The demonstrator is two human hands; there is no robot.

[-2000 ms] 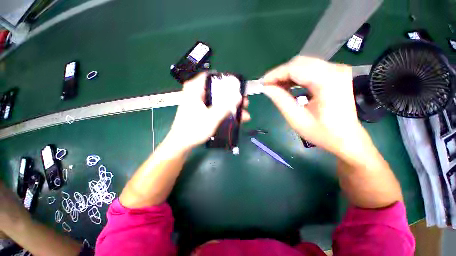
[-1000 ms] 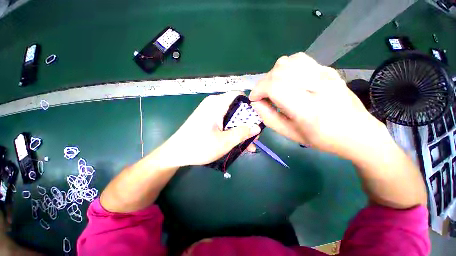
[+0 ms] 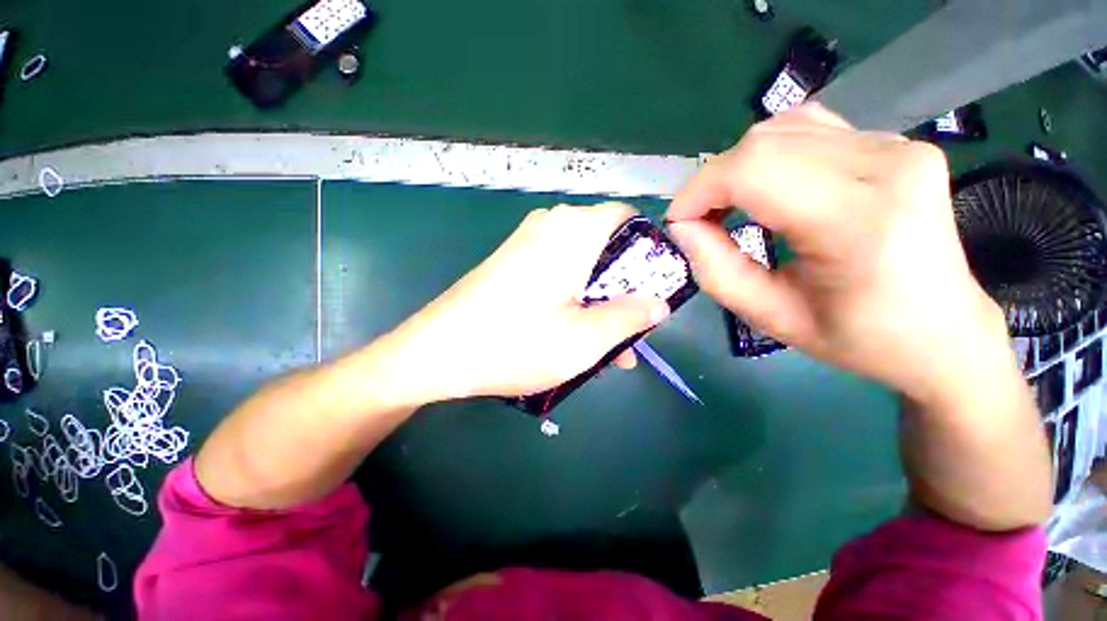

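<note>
My left hand (image 3: 522, 303) holds a black phone housing (image 3: 571, 392) at a tilt, with its white dotted keypad board (image 3: 640, 272) facing up and the thumb on the board's edge. A small white part (image 3: 550, 427) hangs or lies by the housing's lower end. My right hand (image 3: 777, 231) is at the housing's upper right corner with thumb and forefinger pinched together; whether something tiny is between them cannot be told. A blue-violet pointed tool (image 3: 670, 372) lies on the bench, partly hidden by the housing. Another phone housing (image 3: 755, 328) lies partly behind my right hand.
A heap of white rings (image 3: 140, 406) lies on the left of the bench. A pale metal rail (image 3: 413, 160) crosses behind. Beyond it, phone housings (image 3: 297, 51) lie on the green belt below a grey post (image 3: 971, 61). A black fan (image 3: 1026, 249) and pocketed trays (image 3: 1068, 412) are at right.
The housing has turned from upright to tilted, and my right fingers have come in to its upper corner. The view has shifted, moving the ring heap and belt phones leftward.
</note>
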